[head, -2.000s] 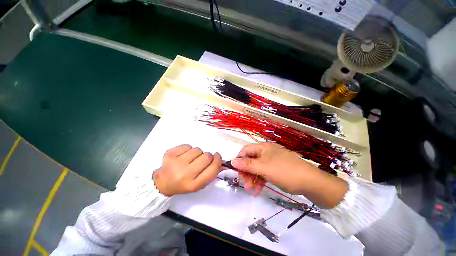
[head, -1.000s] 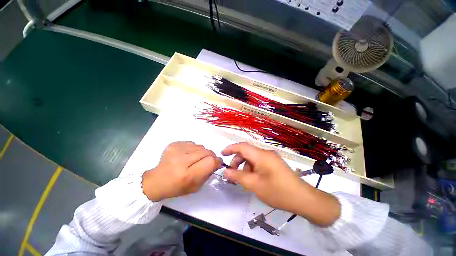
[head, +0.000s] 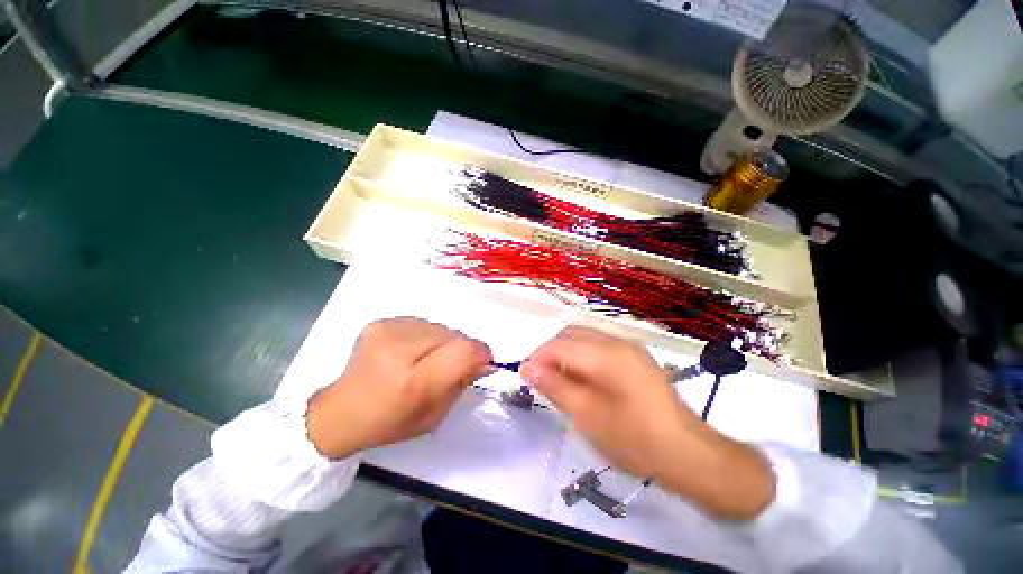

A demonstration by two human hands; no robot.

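Observation:
My left hand (head: 395,381) and my right hand (head: 628,409) are close together over the white sheet (head: 432,448). Both pinch a short dark taped piece of the harness (head: 507,366), which shows between their fingertips. A black round module (head: 722,358) with a dark cable lies right of my right hand, near the tray. A grey metal part (head: 595,493) lies on the sheet below my right hand, and a small grey part (head: 519,398) lies just below the fingertips. My right hand and wrist hide part of the wires.
The cream two-compartment tray (head: 337,220) lies behind my hands, with red wire leads (head: 583,280) nearer and black-and-red leads (head: 583,222) farther. A fan (head: 799,74) and a gold can (head: 747,182) stand behind it. A dark machine with a red display (head: 985,422) is at far right.
The black module, not visible two seconds ago, shows beside my right hand. My right fingers have closed in on the dark piece since one second ago. The view has shifted slightly.

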